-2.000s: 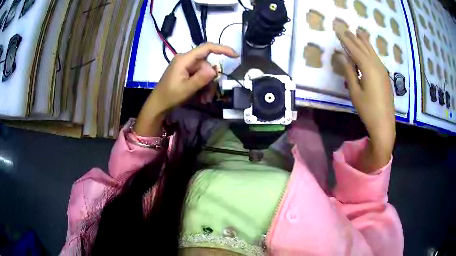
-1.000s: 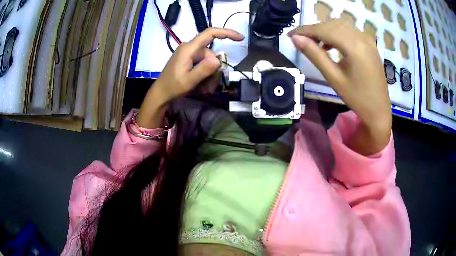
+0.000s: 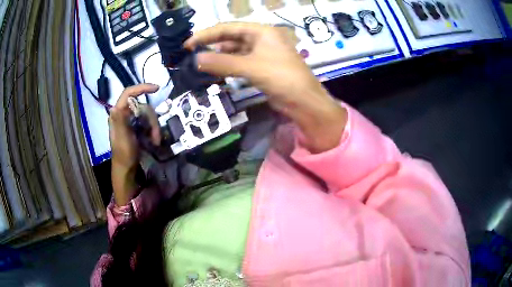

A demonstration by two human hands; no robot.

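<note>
The silver-white fixture frame (image 3: 199, 115) shows its spokes and centre hub, with no black disc over it. My right hand (image 3: 266, 64) is above and behind the frame, thumb and fingers pinched around a dark, blurred piece that looks like the black disc unit (image 3: 193, 63). My left hand (image 3: 128, 126) is at the frame's left side, index finger extended, holding a small whitish connector (image 3: 135, 106). The black round-topped mount (image 3: 171, 22) stands behind my right fingertips. A green patch (image 3: 222, 143) shows beneath the frame.
A handheld meter (image 3: 126, 19) lies behind left, beside a thick coiled black cable (image 3: 106, 47). A white foam tray (image 3: 359, 47) at back right holds several units. Another tray (image 3: 443, 25) is farther right. Stacked foam and board layers (image 3: 28, 112) stand at the left.
The view has swung right. The black disc is gone from the frame, baring its spokes. My right hand has moved over beside the mount, now pinching a dark piece. My left hand keeps the connector.
</note>
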